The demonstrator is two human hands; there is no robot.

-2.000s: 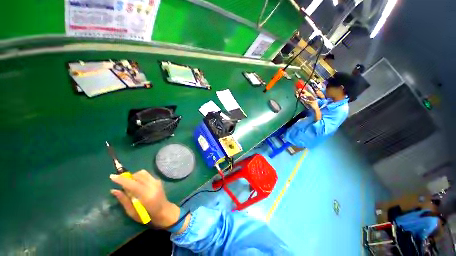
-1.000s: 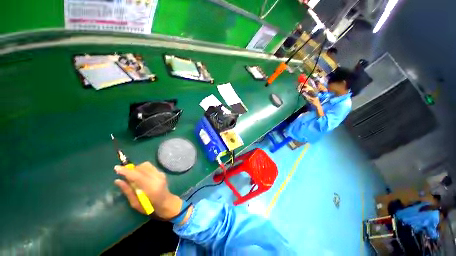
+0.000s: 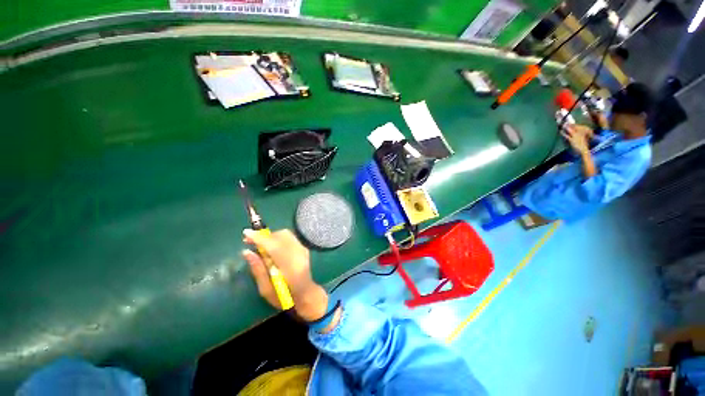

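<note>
My right hand (image 3: 287,267) is closed around the yellow handle of the soldering iron (image 3: 272,272). The iron's thin metal tip points up and away over the green bench, touching nothing that I can see. My left hand is not in view; blue cloth, perhaps my left sleeve, shows at the bottom left edge. An open tablet unit (image 3: 234,82) lies at the back of the bench, with a second one (image 3: 353,75) to its right. A black fume fan (image 3: 296,159) stands beyond my right hand, with a round grey speckled disc (image 3: 325,220) beside it.
The blue soldering station (image 3: 377,199) and its sponge tray (image 3: 418,205) stand near the bench edge. Pale strips (image 3: 424,124) lie behind them. An orange tool (image 3: 516,85) hangs farther right. A red stool (image 3: 462,259) stands below the edge. A person in blue (image 3: 603,174) works at the right.
The view has turned, so the bench things and my right hand sit farther right and mostly higher. Blue cloth has appeared at the bottom left. My right hand still holds the iron.
</note>
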